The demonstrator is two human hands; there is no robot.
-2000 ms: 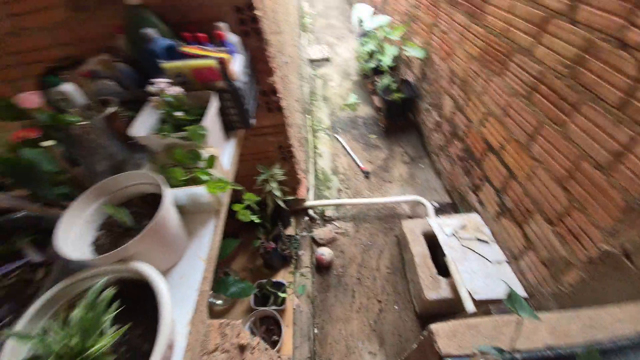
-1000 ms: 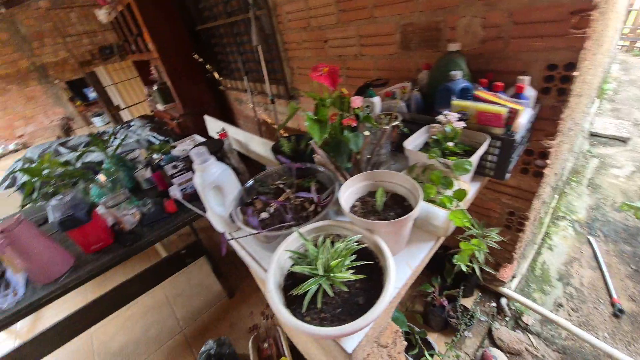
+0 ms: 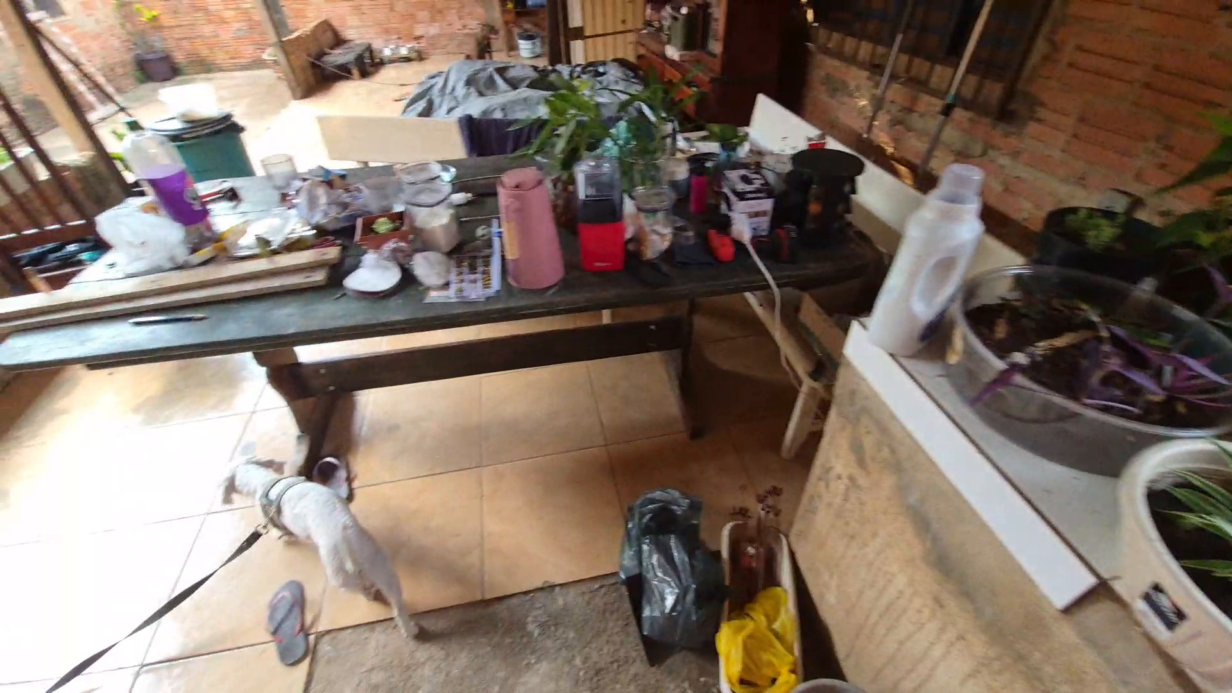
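Note:
Neither of my hands is in the picture. A white dog (image 3: 327, 527) with a harness stands on the floor tiles at the lower left, its head toward the dark wooden table. A black leash (image 3: 159, 611) runs from the harness to the lower left edge; what holds its other end is out of view. A flip-flop (image 3: 288, 623) lies beside the dog. On the table (image 3: 404, 322) stand a pink thermos jug (image 3: 529, 229), a red and clear container (image 3: 601, 217), glass jars and leafy plants. A pen (image 3: 168, 319) lies near its front edge.
At the right, a ledge (image 3: 972, 462) bears a white plastic jug (image 3: 929, 260), a clear tub of purple-leaved plants (image 3: 1078, 433) and a white pot (image 3: 1145, 520). Below stand a black plastic bag (image 3: 671, 568) and a long planter with a yellow bag (image 3: 757, 645). A green bin (image 3: 207, 149) stands behind.
The view has swung far to the left, from the brick-walled passage, past the potted plants, to the table. The dog and leash now show.

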